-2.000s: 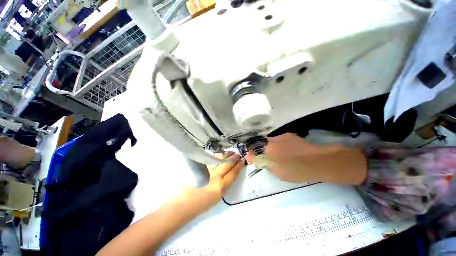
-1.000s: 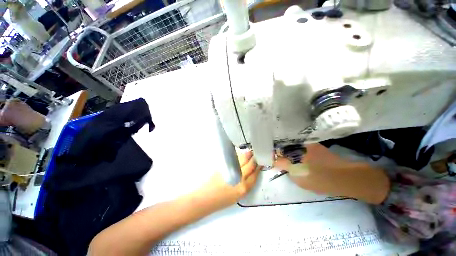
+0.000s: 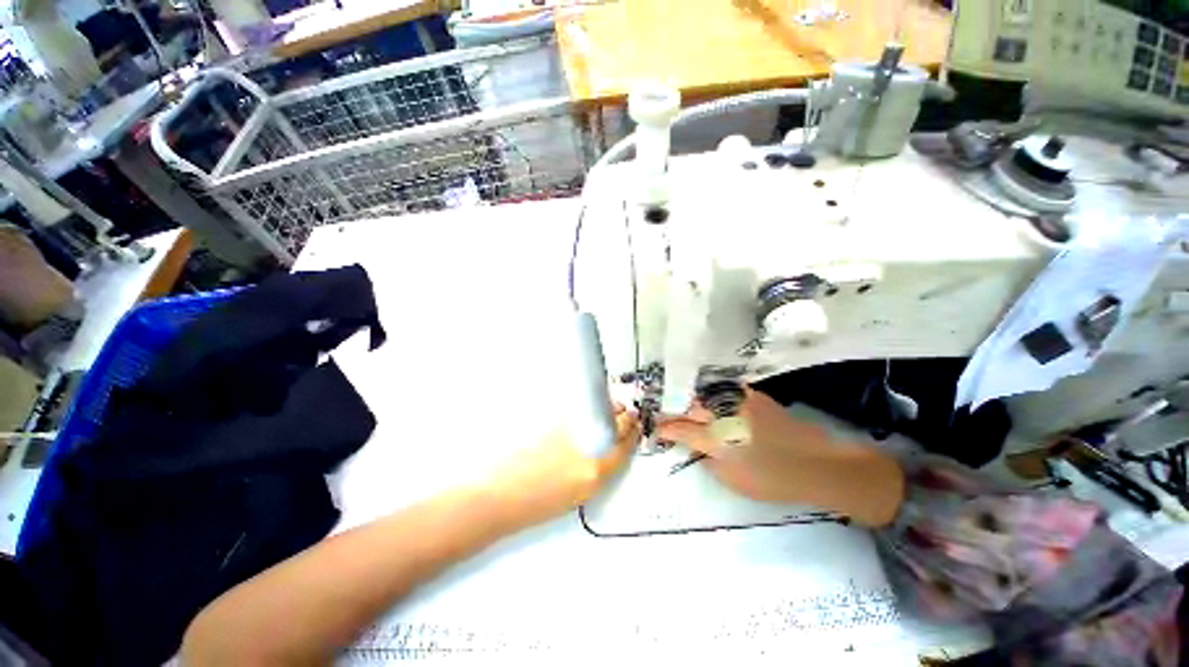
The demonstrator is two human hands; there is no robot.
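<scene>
The off-white sewing machine [image 3: 835,300] stands in front of me, its needle area at my fingertips. My left hand [image 3: 580,456] lies left of the needle, partly behind the grey lamp tube [image 3: 593,384], fingers at the presser foot [image 3: 647,420]. My right hand [image 3: 769,450] lies right of the needle, its fingertips close to the foot; a tan tab [image 3: 733,429] shows in front of it. Dark fabric [image 3: 848,395] lies under the machine arm behind my right hand. Whether either hand grips cloth is hidden. A thin dark tool or slit [image 3: 689,463] shows on the bed.
A dark cloth heap [image 3: 235,443] lies at left over a blue bin [image 3: 81,424]. A wire-mesh trolley [image 3: 352,156] stands behind the table. A white cloth [image 3: 1076,306] hangs on the machine's right. Dark-handled scissors [image 3: 1115,480] lie at far right. Part of a person shows at far left.
The view has shifted and pulled back, showing more of the machine top, control panel and wooden table. Both hands stay at the needle area.
</scene>
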